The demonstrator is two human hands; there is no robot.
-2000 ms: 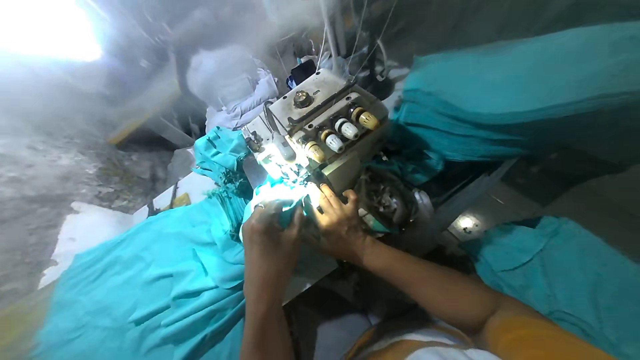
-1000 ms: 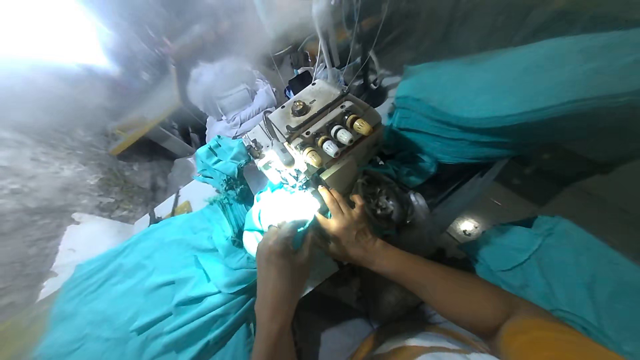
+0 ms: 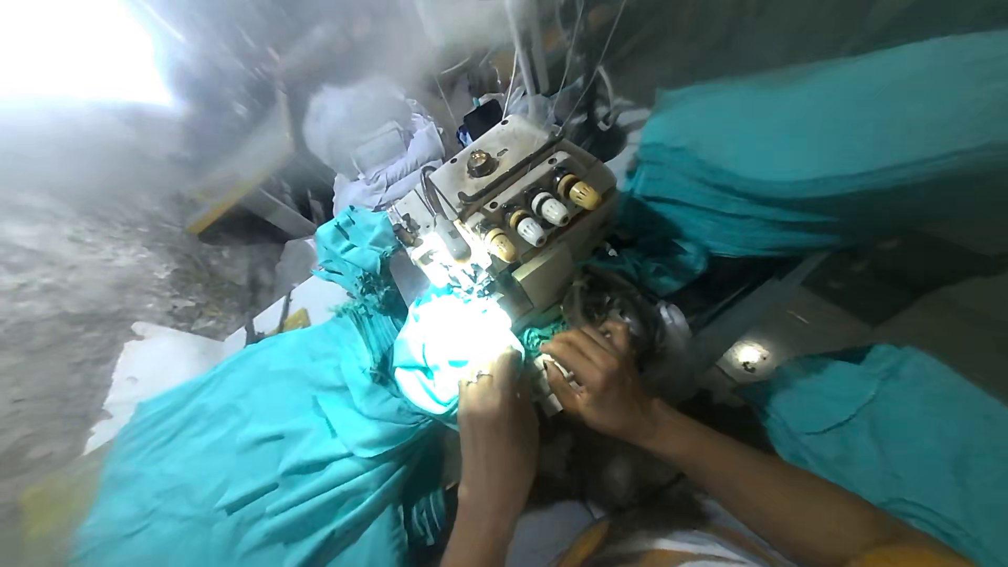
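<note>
An overlock sewing machine (image 3: 520, 197) with white and yellow tension dials stands ahead, its lamp glaring over the needle area. Turquoise fabric (image 3: 299, 425) spreads from beneath the needle area down to the lower left. My left hand (image 3: 496, 402), with a ring on one finger, pinches the brightly lit edge of this cloth just in front of the machine. To its right, my right hand (image 3: 594, 374) is bent at the machine's front right corner, by a small bunch of green thread or cloth (image 3: 543, 335). Its fingertips are partly hidden, so its hold is unclear.
A stack of turquoise fabric (image 3: 787, 157) lies at the upper right, with another turquoise piece (image 3: 890, 441) at the lower right. White cloth (image 3: 386, 157) is bundled behind the machine. A crumpled turquoise bunch (image 3: 354, 244) sits left of it. Threads rise behind the machine.
My right hand has moved away from the needle area, toward me and to the right. My left hand remains at the lit cloth.
</note>
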